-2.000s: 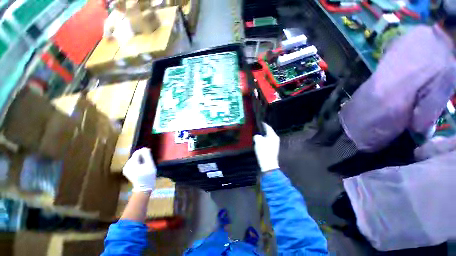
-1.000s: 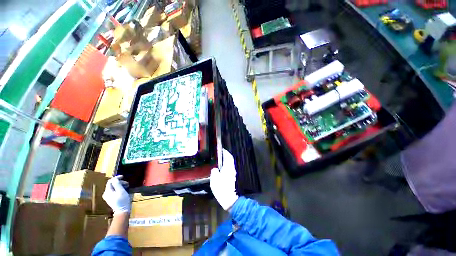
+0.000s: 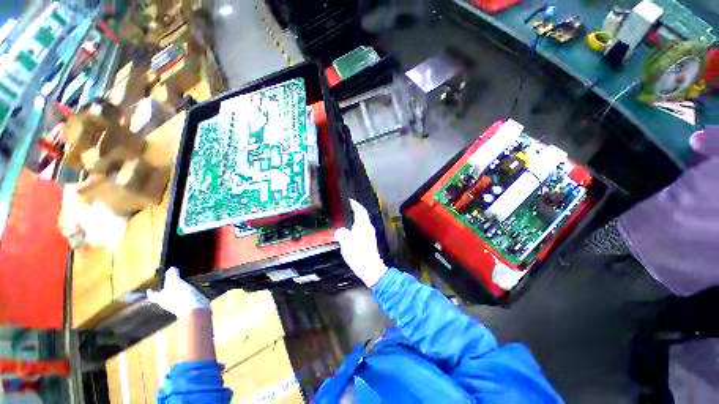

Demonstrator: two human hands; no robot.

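A stack of black totes (image 3: pixel 347 170) stands in front of me, left of centre. In the top tote a green circuit board (image 3: pixel 251 158) lies solder side up, above a red liner (image 3: pixel 236 251) and part of another board (image 3: pixel 296 229). My left hand (image 3: pixel 180 296), in a white glove, is at the near left corner of the tote rim. My right hand (image 3: pixel 363 246), also gloved, grips the near right corner. The fingers over the rim are partly blurred.
A black tote (image 3: pixel 441 260) with a red liner and a component-side board (image 3: pixel 516 193) stands to the right. Cardboard cartons (image 3: pixel 236 339) lie left and near. A metal frame (image 3: pixel 374 114) and metal stool (image 3: pixel 434 75) are ahead. A green-topped workbench (image 3: pixel 583 79) and a person's sleeve (image 3: pixel 670 225) are right.
The tote stack has shifted left in view with both hands still at its near rim. The neighbouring tote and the workbench show more fully, and the person at right has moved towards the picture's edge.
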